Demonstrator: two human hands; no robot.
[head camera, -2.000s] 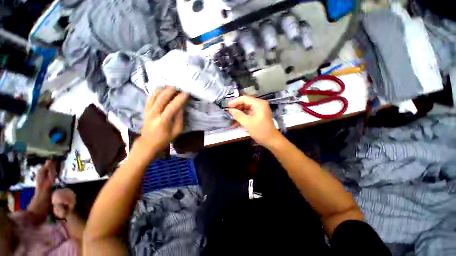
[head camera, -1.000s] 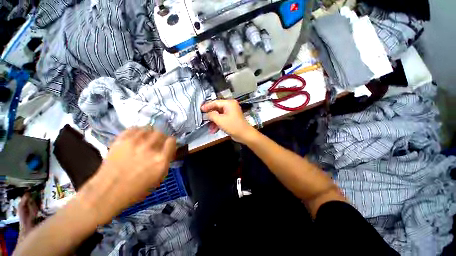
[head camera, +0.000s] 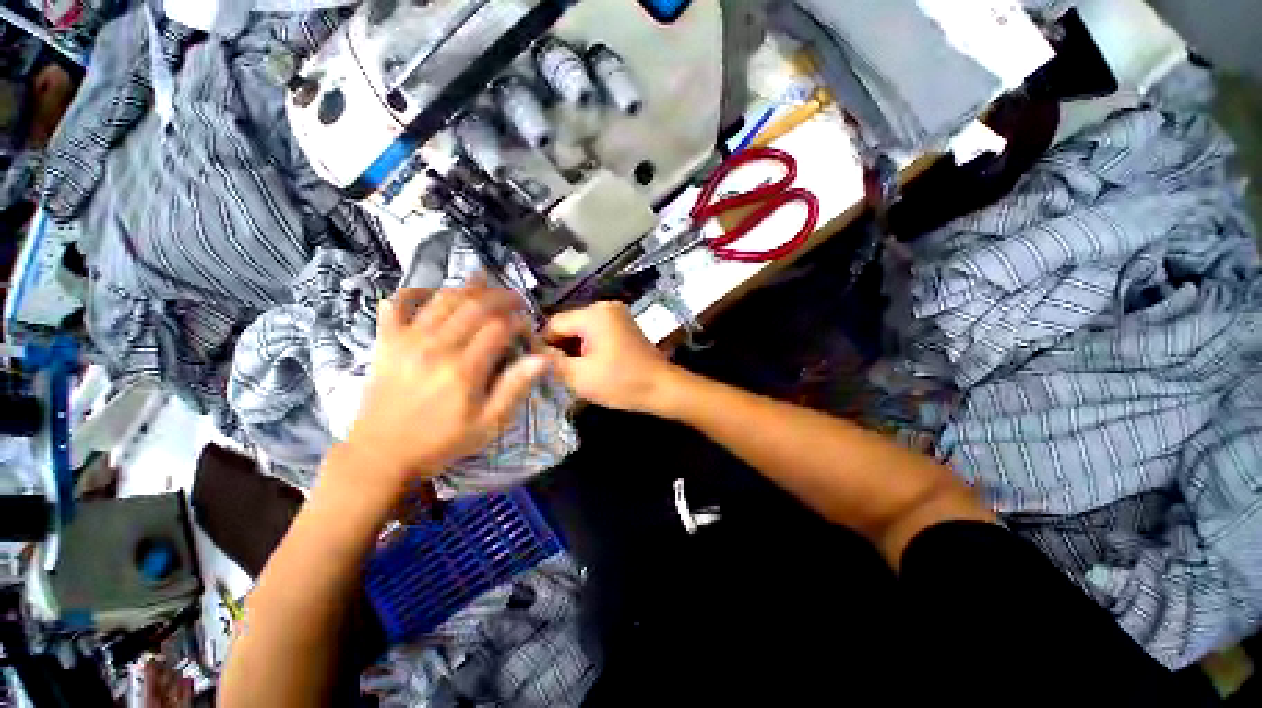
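Observation:
A bunched grey-white striped garment (head camera: 284, 367) lies on the table left of the needle area of the white overlock machine (head camera: 609, 215). My left hand (head camera: 450, 374) lies over the garment just left of the needle area, slightly blurred, with fingers bent; fabric shows above and below it. My right hand (head camera: 604, 357) pinches the garment's edge between thumb and fingers, close in front of the machine. The fingertips of both hands nearly meet. The exact edge between them is hidden.
Red-handled scissors (head camera: 754, 208) lie right of the needle. Grey cut pieces (head camera: 913, 62) lie behind. Striped garments (head camera: 1107, 332) are heaped at right. A blue basket (head camera: 464, 560) is below the table edge. A dark brown panel (head camera: 247, 505) lies at left.
The view has shifted, so the machine sits further left. My left hand has moved up from the lower left onto the garment beside my right hand, which still pinches the edge.

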